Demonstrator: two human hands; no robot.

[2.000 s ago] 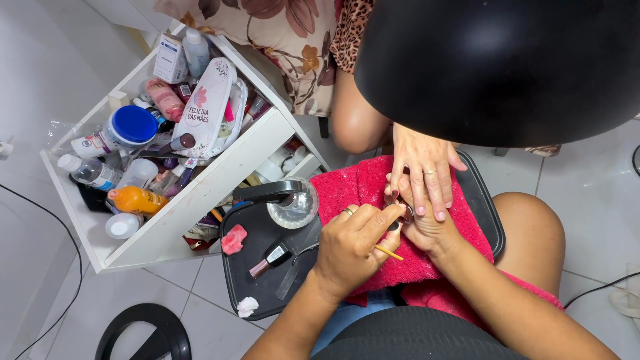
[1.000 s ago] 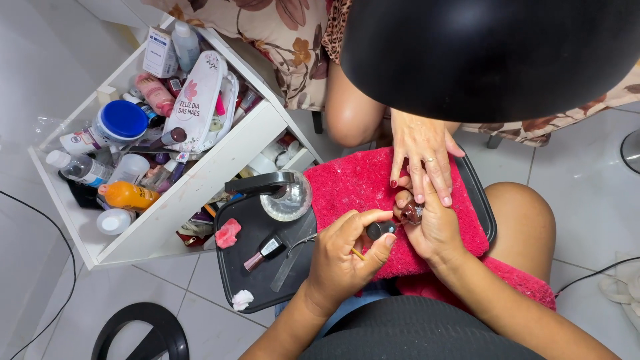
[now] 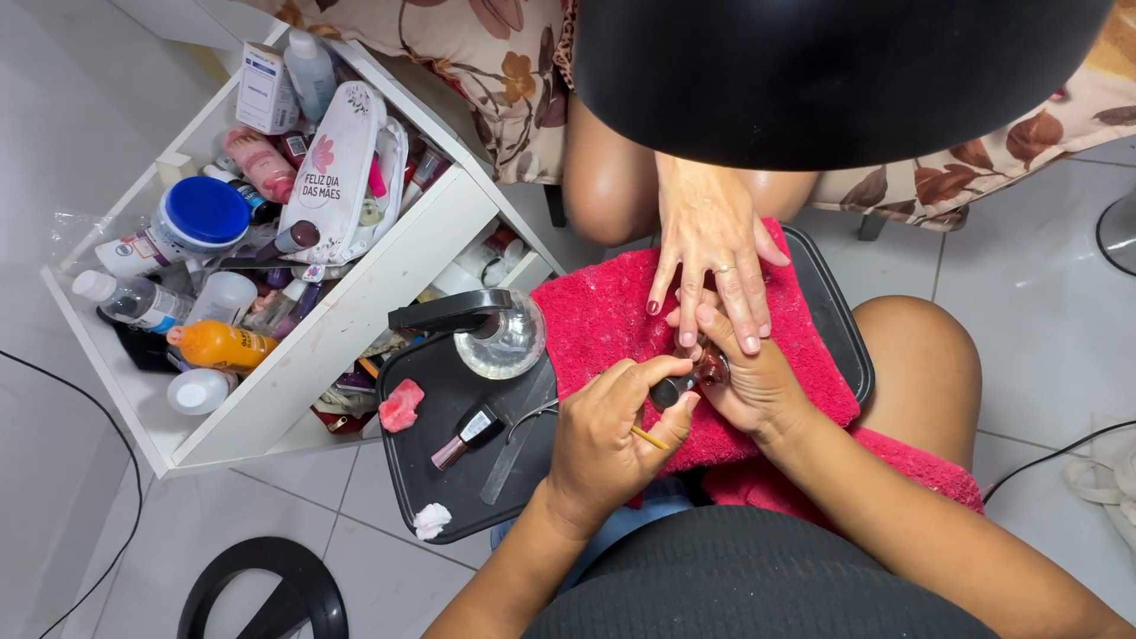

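My left hand (image 3: 617,426) pinches the black cap (image 3: 672,390) of a nail polish between thumb and fingers, with a thin yellowish stick (image 3: 650,437) also held in it. The cap is beside the mouth of a dark red polish bottle (image 3: 712,368); its brush cannot be made out. My right hand (image 3: 754,377) grips that bottle, beneath another person's hand (image 3: 710,240), palm down, with a ring. One outer nail (image 3: 654,307) of that hand is dark red; several others look paler. Under the hands lies a red towel (image 3: 799,342).
The black tray (image 3: 404,479) carries a polish bottle (image 3: 468,435), a clear file (image 3: 517,453), a metal tool (image 3: 532,415), cotton pieces (image 3: 402,405) and a clear container (image 3: 501,342). A white drawer unit (image 3: 337,328) full of bottles stands left. A black lamp head (image 3: 834,80) overhangs the top.
The black cap in my left hand shows more plainly than two seconds ago, as my fingers have shifted around it. My right hand still holds the bottle under the other person's hand.
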